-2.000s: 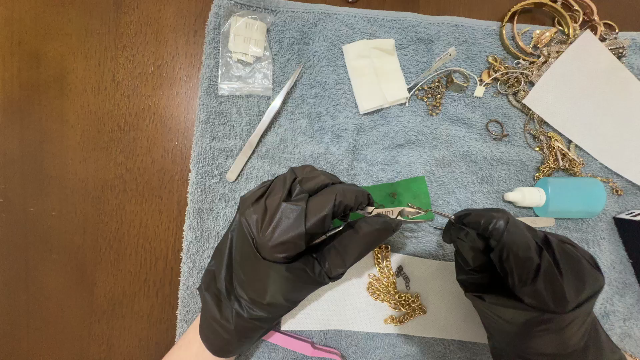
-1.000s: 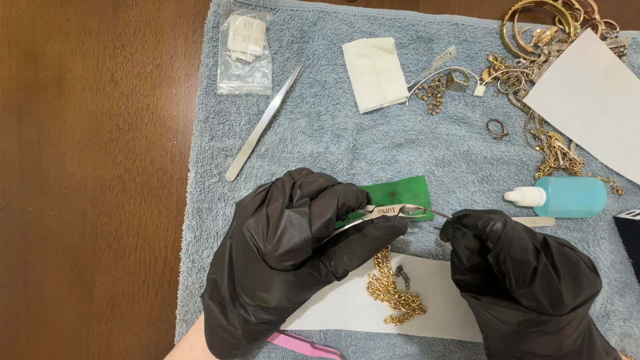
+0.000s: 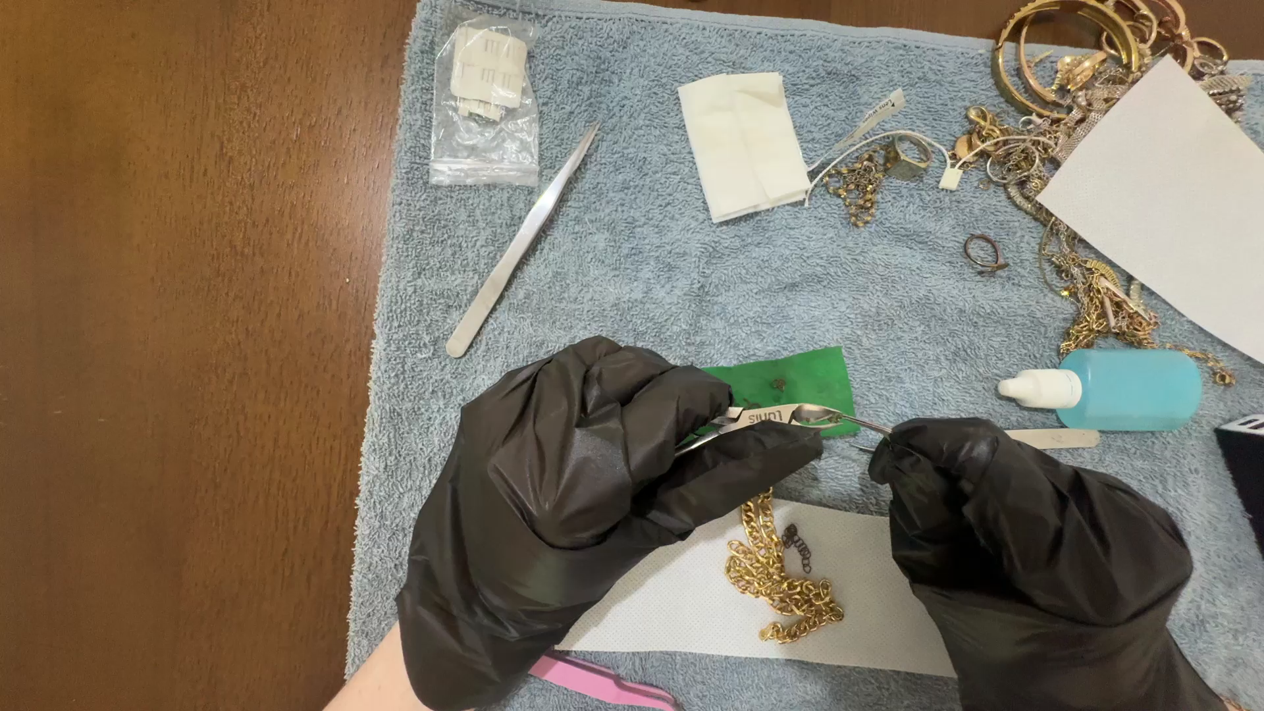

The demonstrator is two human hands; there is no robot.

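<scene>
My left hand [image 3: 583, 504], in a black glove, grips metal cuticle nippers [image 3: 765, 418] whose jaws point right. Black-gloved too, my right hand [image 3: 1027, 533] holds thin metal tweezers [image 3: 871, 425] by the part near their tips; these tips meet the nippers' jaws, and any tiny piece between them is too small to tell. Beneath the nippers lies a green sheet [image 3: 815, 380] with small dark bits on it. Below, a gold-coloured chain [image 3: 780, 583] and a short dark chain [image 3: 798, 549] rest on a white cloth strip [image 3: 671, 602]; the gold chain's upper end is hidden by my left hand.
On the blue towel [image 3: 632, 286] lie loose metal tweezers [image 3: 523, 242], a plastic bag [image 3: 484, 104], a folded white cloth [image 3: 746, 143], a ring [image 3: 984, 253] and a blue bottle [image 3: 1131, 390]. Piled jewelry [image 3: 1096, 296] sits at right, partly under white paper [image 3: 1165, 197]. Pink tweezers [image 3: 602, 683] show at the bottom.
The tweezers' tips and the nippers' jaws have shifted slightly against each other. Both hands keep their hold and stay in nearly the same place.
</scene>
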